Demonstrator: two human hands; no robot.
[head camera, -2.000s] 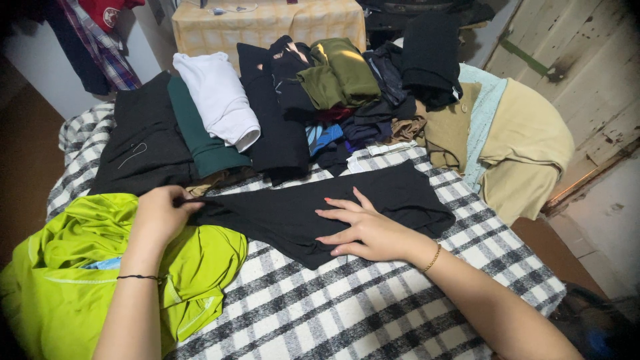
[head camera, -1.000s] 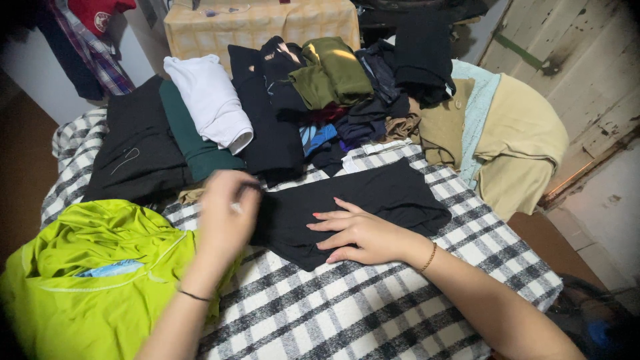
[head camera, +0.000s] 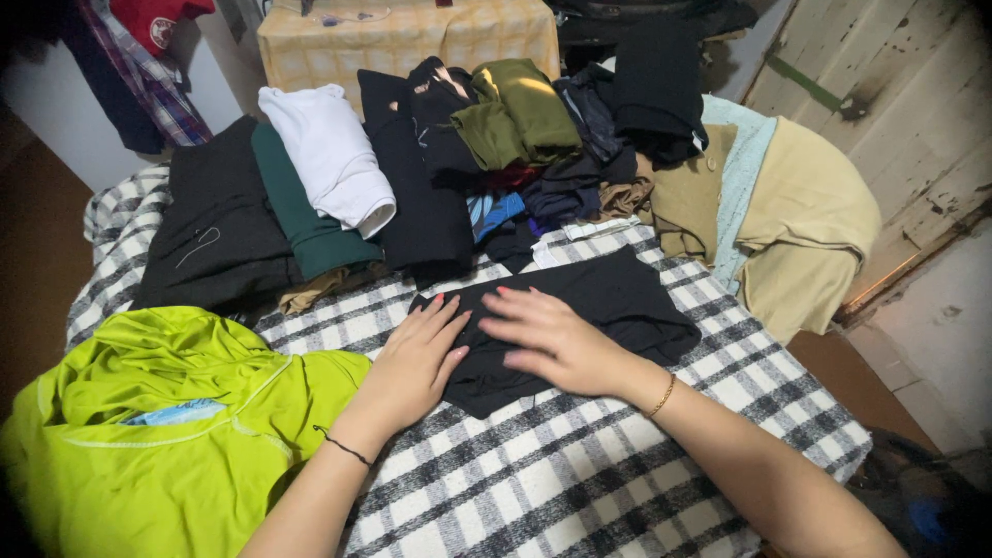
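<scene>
A black garment (head camera: 612, 310), partly folded, lies flat across a black-and-white checked cloth (head camera: 542, 480). My left hand (head camera: 415, 360) rests palm down on its left end, fingers spread. Just to the right, my right hand (head camera: 554, 341) is over the garment's middle, slightly blurred, with its fingers apart. Neither hand grips the fabric. A bright lime-green shirt (head camera: 178, 465) lies loosely heaped at the lower left, beside my left forearm, with a blue patch showing at its neck.
Behind are a rolled white garment (head camera: 329, 155), a dark green one (head camera: 310, 232), black ones (head camera: 217, 225), an olive green one (head camera: 527, 112) and a tan cloth (head camera: 806, 194) at the right edge. A yellow checked cloth (head camera: 411, 39) covers something farther back.
The left end of the black garment, which my left hand held two seconds ago, is now folded inward. My left hand has moved right and lies flat near my right hand.
</scene>
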